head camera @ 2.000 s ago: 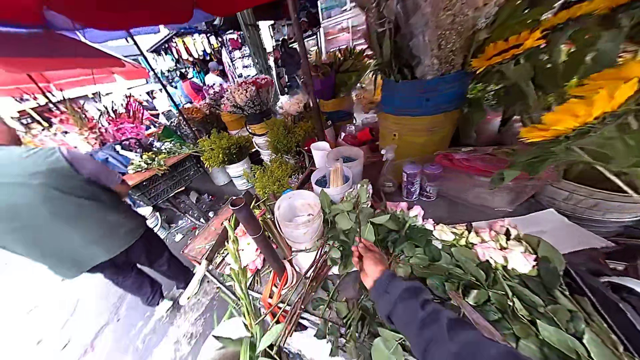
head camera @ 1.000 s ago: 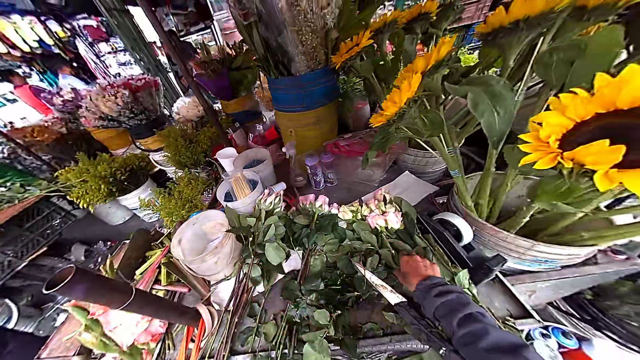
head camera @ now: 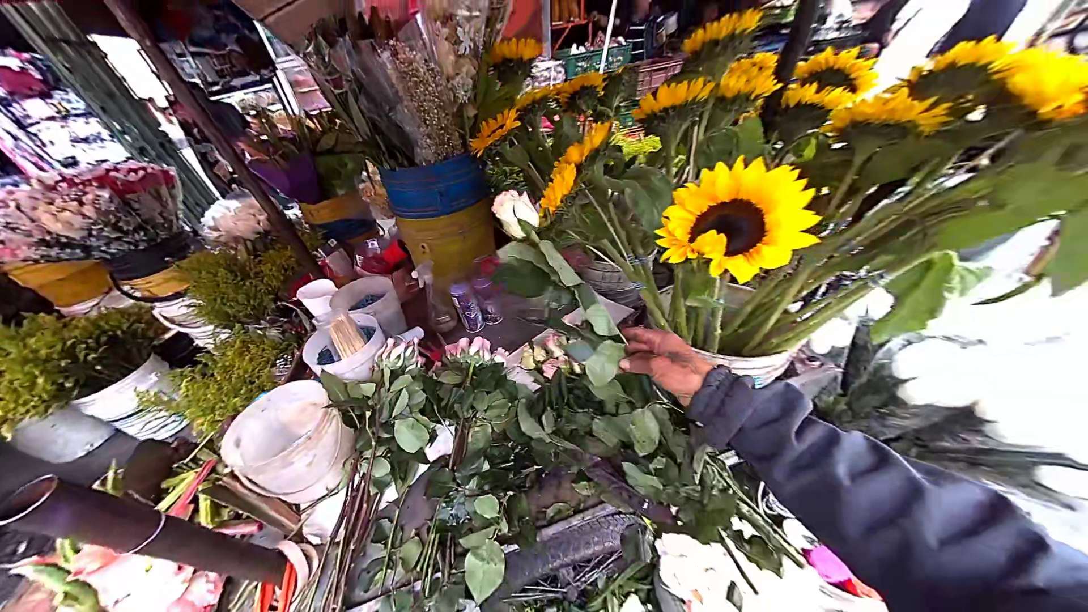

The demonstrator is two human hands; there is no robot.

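My right hand [head camera: 667, 361], in a dark sleeve, reaches in from the right with its fingers around the leafy stem of a white rose [head camera: 515, 212]. The bloom stands up and to the left of the hand, in front of the sunflowers. Below the hand lies a spread of cut pink roses [head camera: 472, 350] with leafy green stems [head camera: 476, 442]. A large open sunflower [head camera: 738, 223] stands just above the hand. My left hand is not in view.
Sunflowers stand in a bucket [head camera: 752, 365] close behind my right hand. Left of the roses are an empty white bucket [head camera: 289, 442], a white tub [head camera: 344, 361] with wooden sticks, and a dark tube [head camera: 140, 531]. A blue and yellow bucket [head camera: 442, 212] holds wrapped dried flowers.
The view has swung right. One second ago my right hand was low over the rose leaves beside a knife-like blade; now it is raised near the sunflower bucket with a white rose.
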